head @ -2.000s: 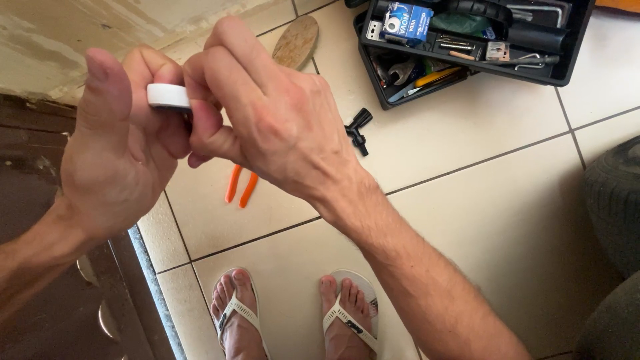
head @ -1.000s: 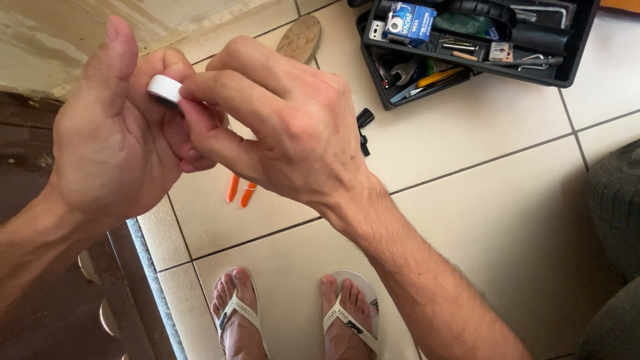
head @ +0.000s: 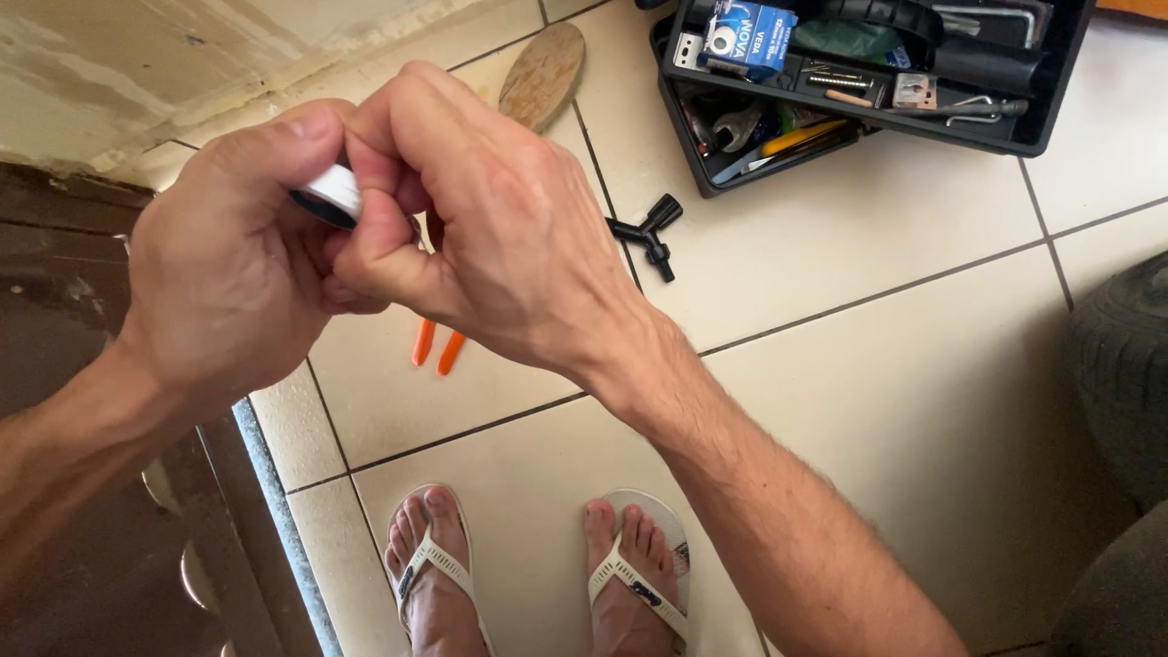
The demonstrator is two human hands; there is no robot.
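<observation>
A small roll of white tape (head: 334, 192), with a dark lower side, sits between my two hands at the upper left. My left hand (head: 246, 228) is closed around the roll, its thumb along the top. My right hand (head: 474, 201) has its thumb and fingertips pinched at the roll's right edge; whether they grip the tape's end is hidden. Beneath the hands, the orange handles (head: 438, 349) of a tool lie on the tiles, the rest covered. A black plastic tap (head: 650, 234) lies right of my right hand.
An oval wooden piece (head: 544, 77) lies beyond the hands. A black toolbox (head: 967, 135) with a blue tape box (head: 753, 41), a wrench and other tools stands at the upper right. A tire (head: 1122, 356) is at the right edge, a brown door (head: 82, 301) at the left.
My left thumb, raised earlier, has come down over the white roll. My right hand has shifted its grip beside it. More of the black tap shows than one second ago.
</observation>
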